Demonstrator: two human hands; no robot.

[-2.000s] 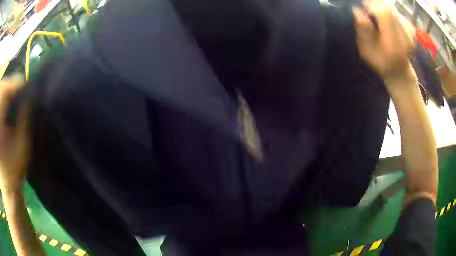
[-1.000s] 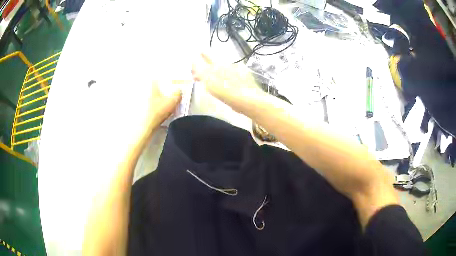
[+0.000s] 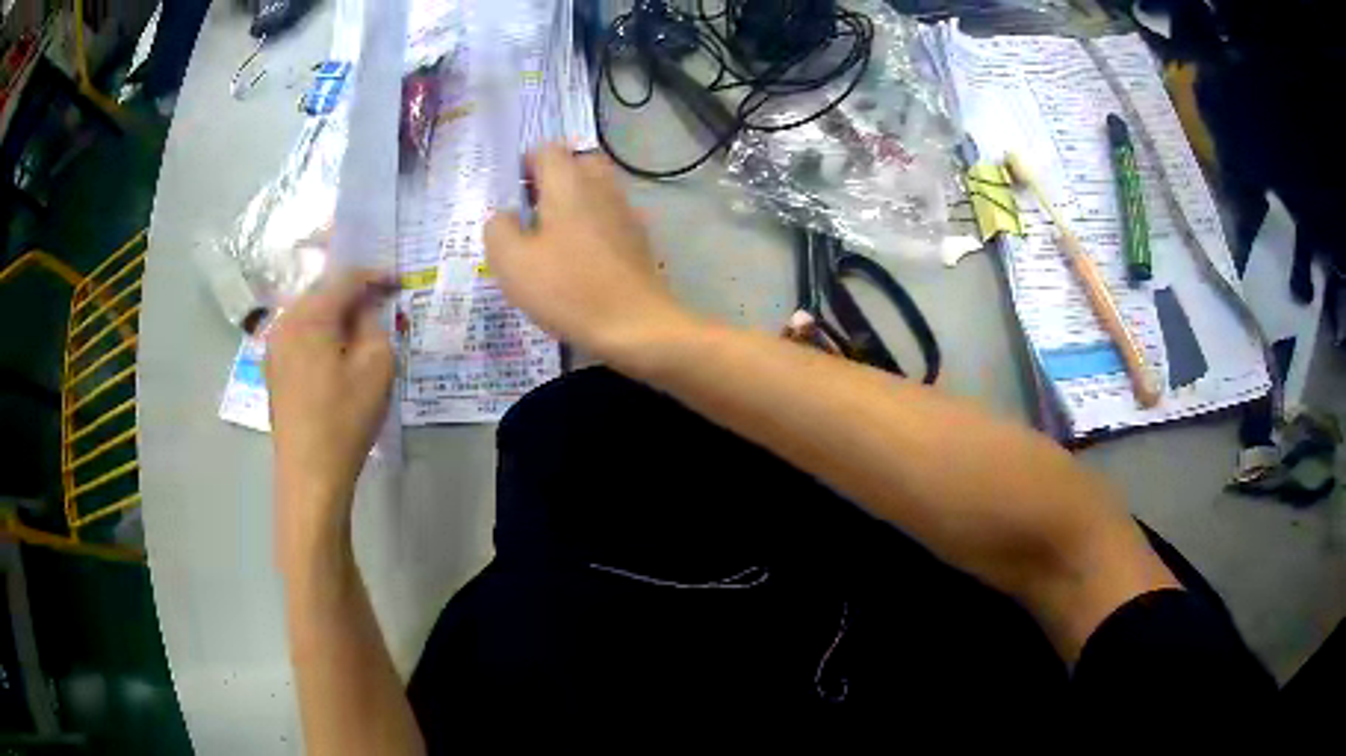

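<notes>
The dark collared garment (image 3: 709, 650) lies on the table at the bottom, its collar end away from me. Two pale thread loops show on it. My left hand (image 3: 332, 362) is closed on a long whitish strip, likely the tape measure (image 3: 371, 148), which runs up past the frame's top, with a short end below the hand. My right hand (image 3: 576, 251) is beyond the collar, fingers curled at the lower end of a second blurred pale length of the strip. Printed sheets with yellow highlighting (image 3: 458, 347) lie under and behind both hands.
Black cord (image 3: 738, 89) and a clear plastic bag (image 3: 856, 163) are at the top. Black-handled scissors (image 3: 871, 310) lie beyond the garment. Right-hand papers (image 3: 1063, 281) carry a green pen (image 3: 1129, 200) and tan stick (image 3: 1089, 288). A yellow rack (image 3: 107, 399) stands left.
The blurred garment held up before me two seconds ago now lies on the table. Since one second ago my hands have moved apart, with the pale strip raised in long lengths over the papers.
</notes>
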